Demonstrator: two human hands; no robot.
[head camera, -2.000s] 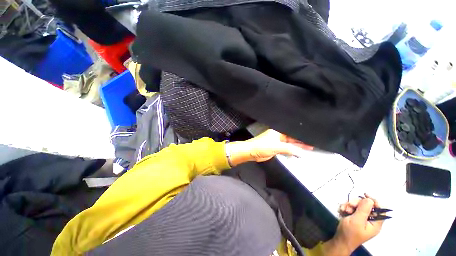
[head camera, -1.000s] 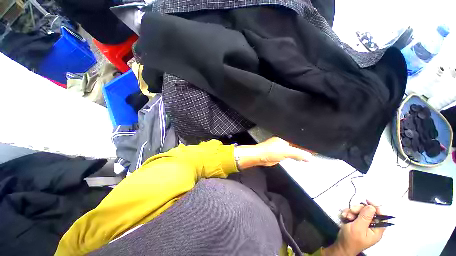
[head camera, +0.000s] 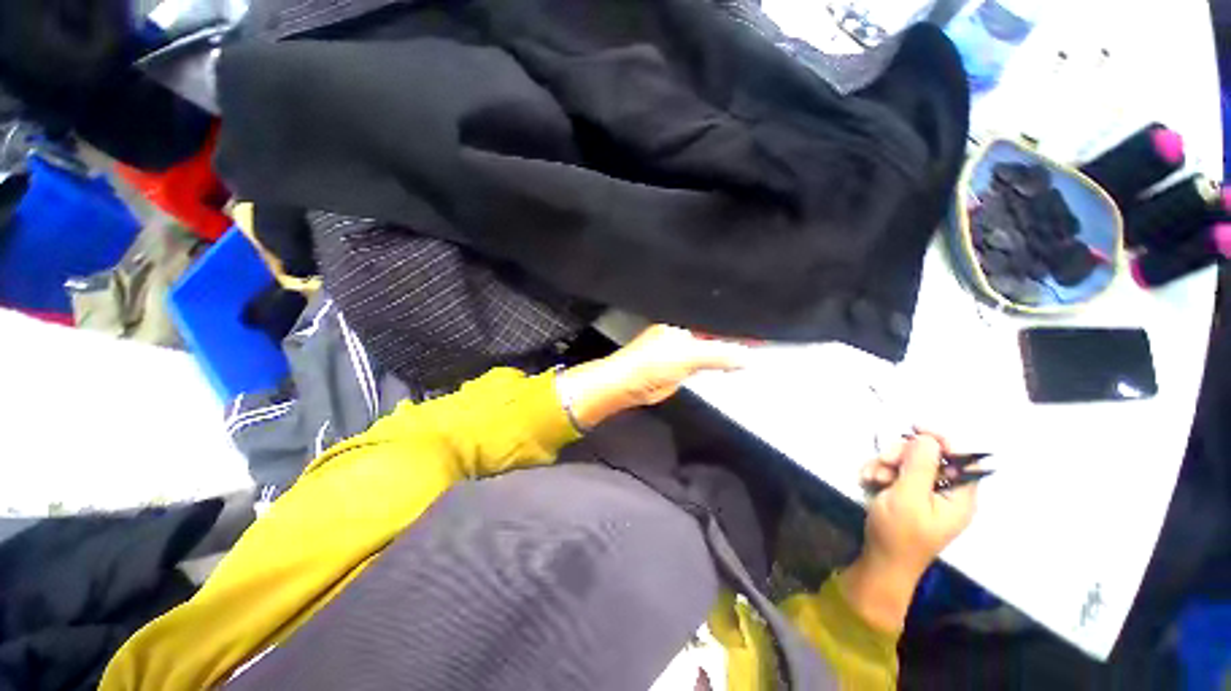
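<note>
A black coat (head camera: 702, 176) lies over the table, its sleeve running across to the right. Dark buttons (head camera: 898, 325) sit near the sleeve's end. My left hand (head camera: 662, 362) is at the sleeve's lower edge, fingers pointing right and partly hidden by the cloth; whether it grips the cloth cannot be told. My right hand (head camera: 918, 489) is over the white table, below the sleeve end, with dark thread snips (head camera: 967, 470) in it, blades pointing right. A needle cannot be made out.
A bowl of dark buttons (head camera: 1110, 223) stands right of the sleeve end. Black thread cones with pink tips (head camera: 1172, 223) are beyond it. A black smartphone (head camera: 1088, 365) lies on the white table (head camera: 1053, 540). Blue bins (head camera: 230, 317) and a striped grey garment (head camera: 317, 392) are at left.
The view has shifted, so the scene sits further left and higher, and the thread cones show more. My right hand still holds the snips; my left hand stays at the sleeve's edge.
</note>
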